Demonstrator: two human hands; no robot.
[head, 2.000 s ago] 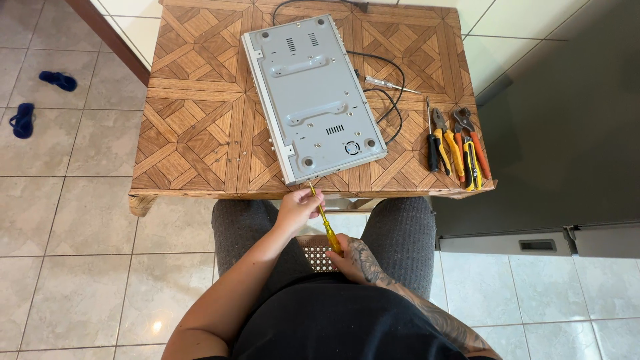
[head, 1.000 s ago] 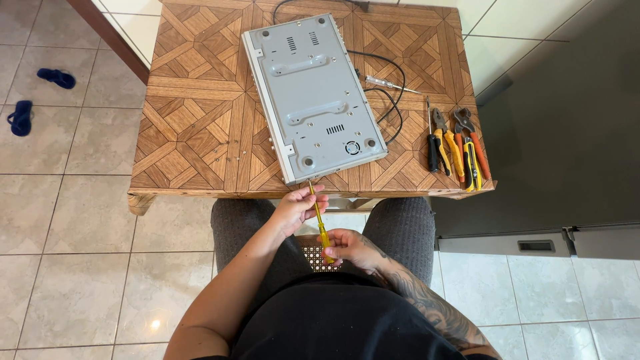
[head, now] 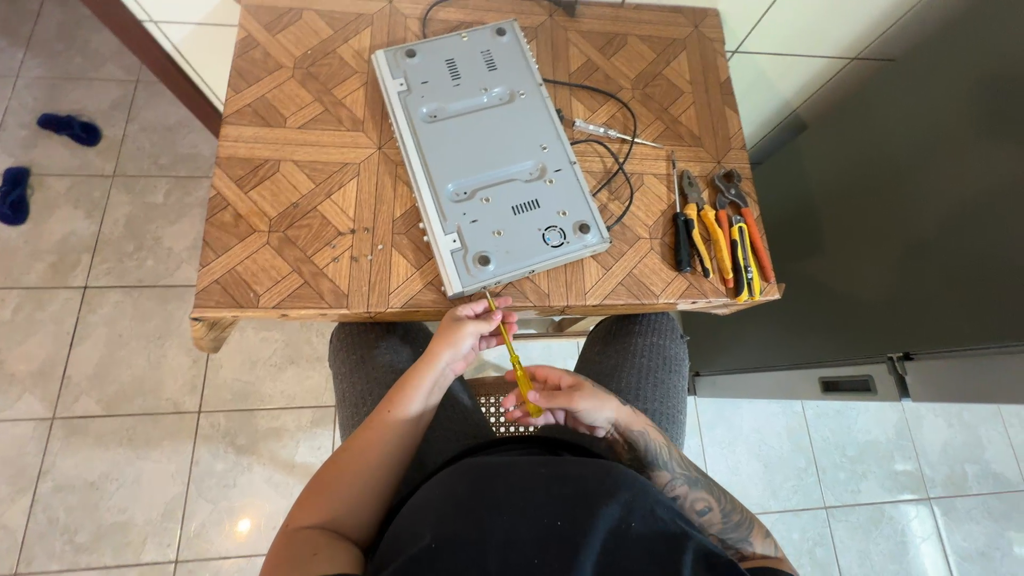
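A grey metal electronics case [head: 488, 152] lies on the table, vented face with round feet up. My left hand [head: 474, 330] steadies the shaft of a screwdriver [head: 524, 384] between thumb and fingers, just below the near edge of the case. The tool's tip is at that edge, by the small screws or holes there; whether it sits in one I cannot tell. Around the yellow translucent handle are the fingers of my right hand [head: 564, 398].
Small screws [head: 369, 248] lie on the wood-patterned table [head: 296, 184] left of the case. To its right are a black cable [head: 632, 120], a clear-handled screwdriver [head: 596, 130], a black-handled screwdriver [head: 682, 240], pliers [head: 720, 240], pincers [head: 756, 240] and a yellow utility knife [head: 744, 268].
My right hand has shifted its hold on the screwdriver handle, its fingers looser around it now than two seconds ago. The case has stayed in place.
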